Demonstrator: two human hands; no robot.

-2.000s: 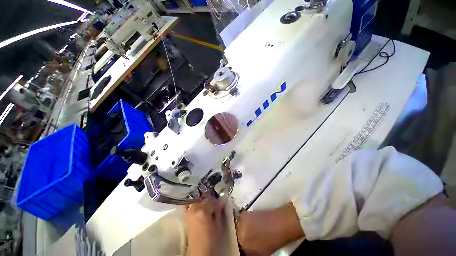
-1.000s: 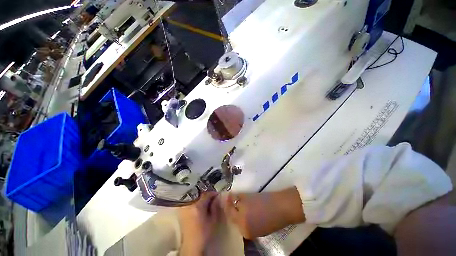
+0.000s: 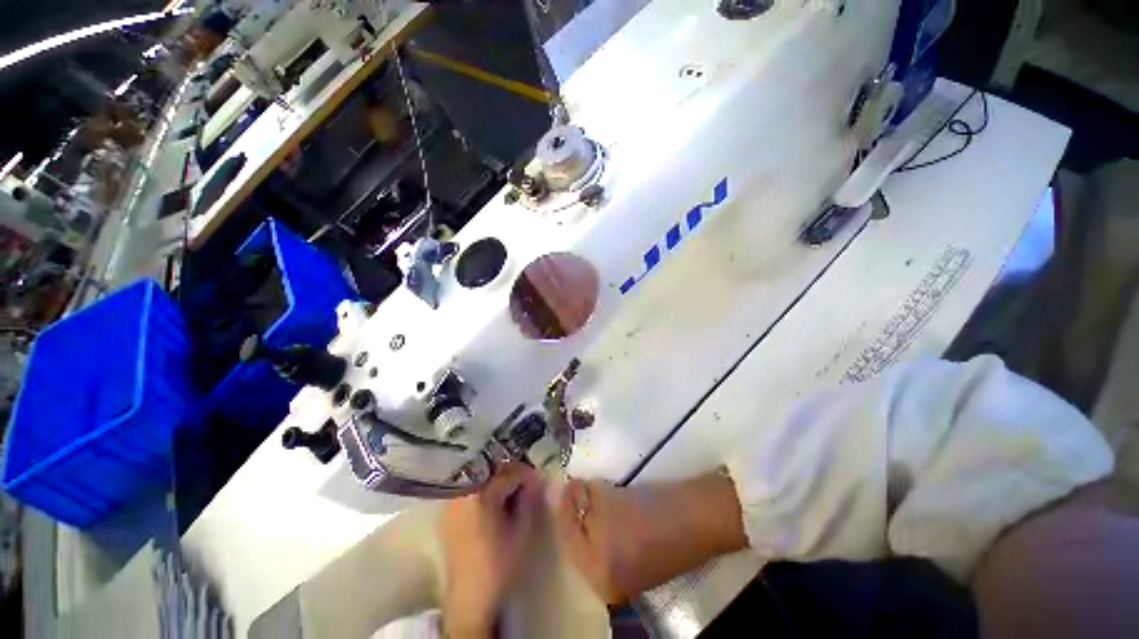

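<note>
The white sewing machine [image 3: 700,162] with blue letters runs from the upper right to its needle end at the lower middle. A beige panel [image 3: 375,580] lies under and between my hands at the bottom. My left hand [image 3: 481,543] is on the panel, fingertips close under the needle area [image 3: 531,437]. My right hand [image 3: 625,531], with a ring and a white sleeve, grips the panel's right side, fingertips close to the left ones. The needle tip and the fingertips' exact hold are blurred or hidden.
Two blue crates [image 3: 94,387] stand at the left, the rear one holding dark pieces. Layered panel edges [image 3: 187,599] are at the lower left. A black cord [image 3: 956,144] lies on the right tabletop near the printed ruler scale [image 3: 918,312]. Another machine table [image 3: 300,106] is behind.
Since the first frame, my right hand has moved up beside my left at the needle area. Over the last second, both hands have stayed close together there, and the view has shifted slightly.
</note>
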